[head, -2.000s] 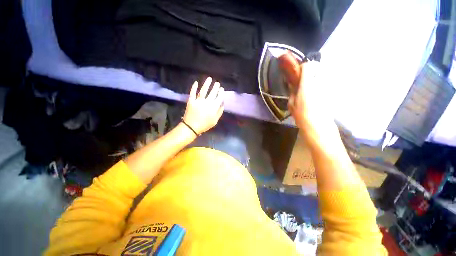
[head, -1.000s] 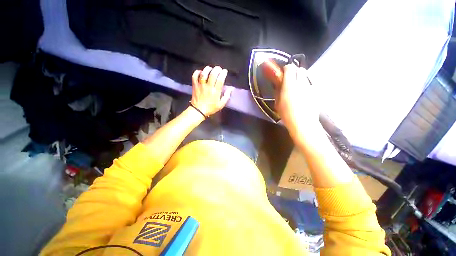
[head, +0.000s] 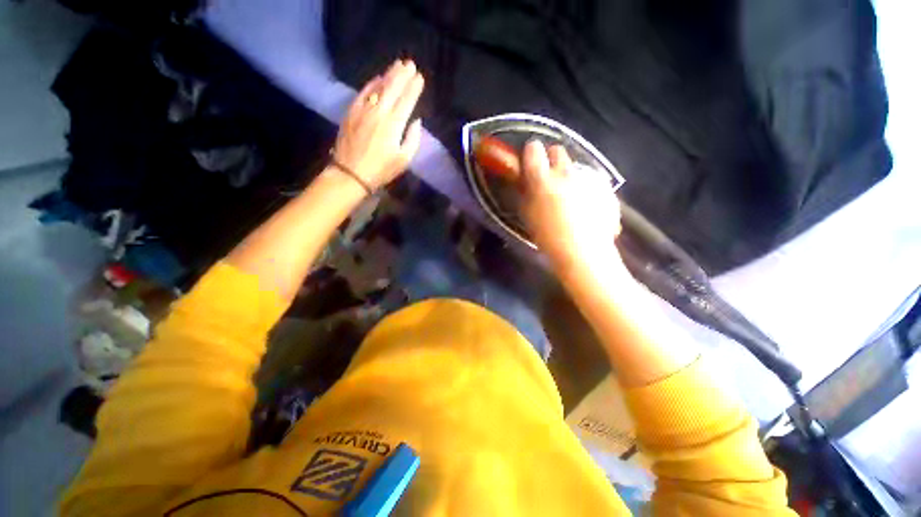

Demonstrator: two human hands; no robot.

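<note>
A black garment lies spread over the pale table cover. My right hand grips the reddish-brown handle of the steam iron, whose pointed tip faces left at the garment's near edge. The steam hose runs from the back of the iron to the lower right. My left hand lies flat, fingers extended, at the table's front edge by the garment's left end, holding nothing that I can see.
A grey ribbed iron rest is at the right end of the table. A black heap of cloth is at the upper left. Cloth scraps lie below it. A brown carton stands under the table near my right forearm.
The view has turned, so the table edge now slopes down to the right. The iron has turned, its tip now pointing left. More garment shows to the right. My left hand's fingers have straightened.
</note>
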